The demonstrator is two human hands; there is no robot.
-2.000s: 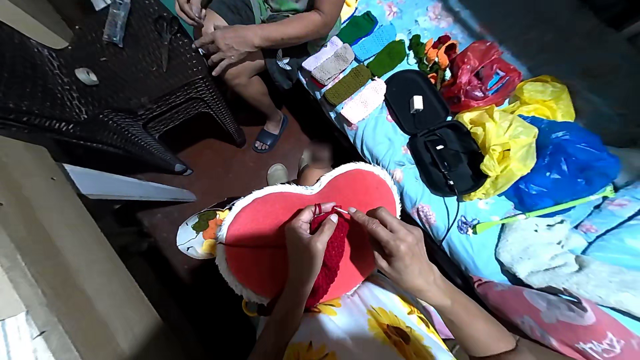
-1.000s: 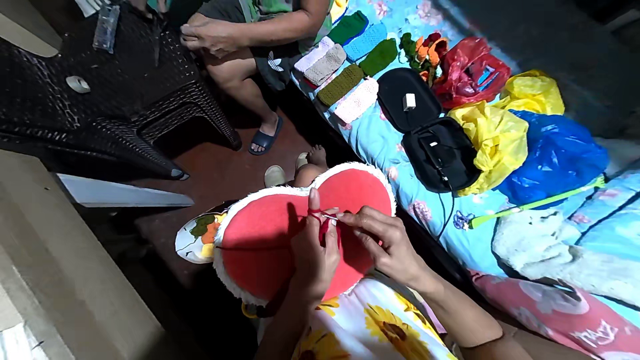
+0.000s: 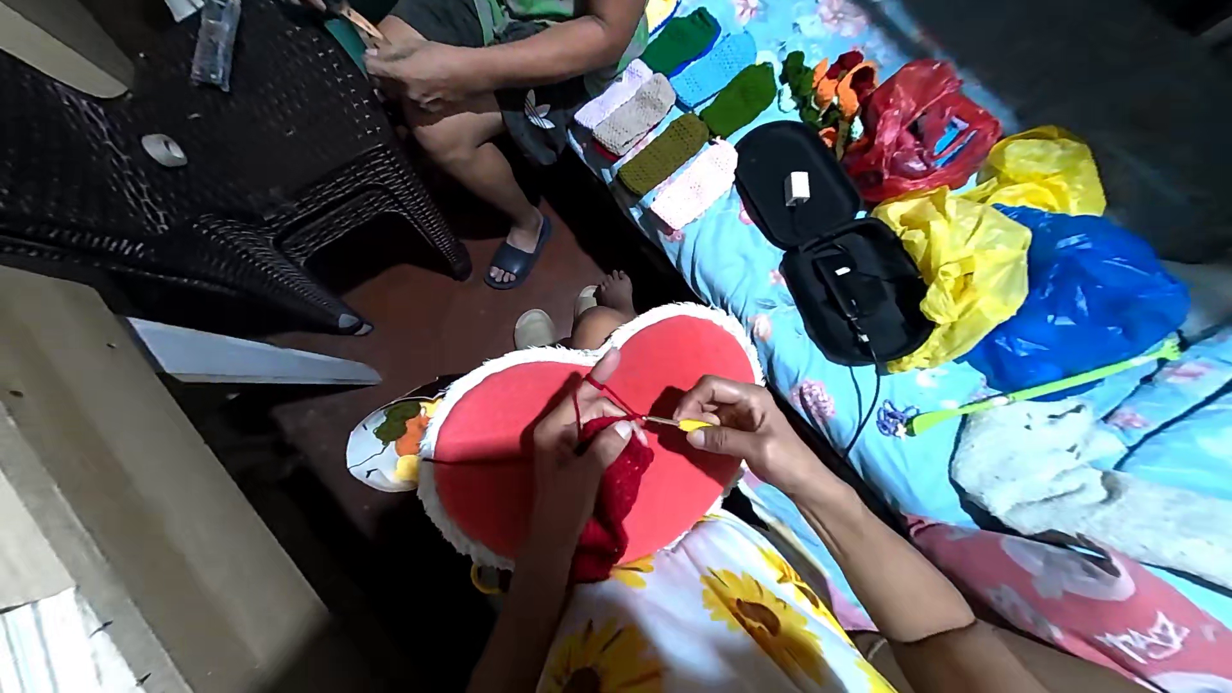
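Observation:
A red heart-shaped cushion (image 3: 500, 414) with white fluffy trim lies on my lap. Over it, my left hand (image 3: 577, 433) grips a dark red crocheted piece (image 3: 621, 491), with red yarn (image 3: 608, 387) looped around its raised index finger. My right hand (image 3: 736, 423) holds a crochet hook (image 3: 679, 422) with a yellow handle, its metal tip at the edge of the crocheted piece by my left thumb. Part of the crocheted piece hangs down beside my left wrist.
On the bed at right are crocheted pieces (image 3: 693, 183), an open black case (image 3: 857, 289) with a cable, and plastic bags (image 3: 1078, 289). Another person's hands (image 3: 414, 72) are at the top, beside a dark woven-pattern plastic chair (image 3: 269, 125). A white plate-like object (image 3: 385, 452) is left of the cushion.
My left index finger and the yarn over it have shifted, and the hook has changed its angle at the crocheted piece. The other person's hands have moved slightly.

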